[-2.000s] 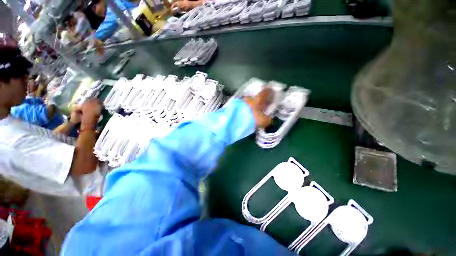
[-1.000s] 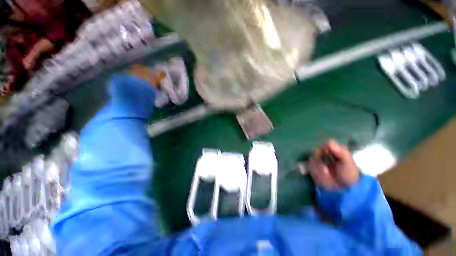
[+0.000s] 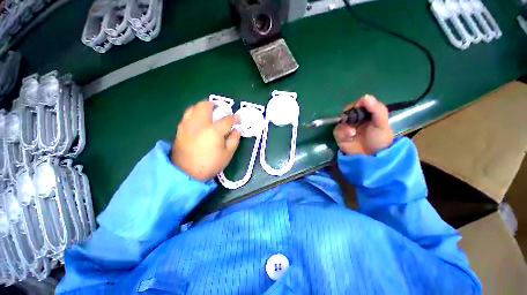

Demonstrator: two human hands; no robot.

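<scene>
Three white plastic housings lie side by side on the green bench in front of me, discs at the far end and loops toward me. The right one is fully visible. The middle one and the left one are partly covered by my left hand, whose fingers rest on their discs. My right hand holds the soldering iron by its dark handle. Its metal tip points left, a little right of the right housing and apart from it.
The dark iron stand with a tip-cleaning pad is at the far side. The black cord arcs at right. Stacked housings are at left, more at far left, a short row at far right. A cardboard carton is at right.
My left hand has come back from the far left onto the housings in front of me. My right hand still holds the iron, now more clearly seen. The view has shifted; the clear hood is out of sight.
</scene>
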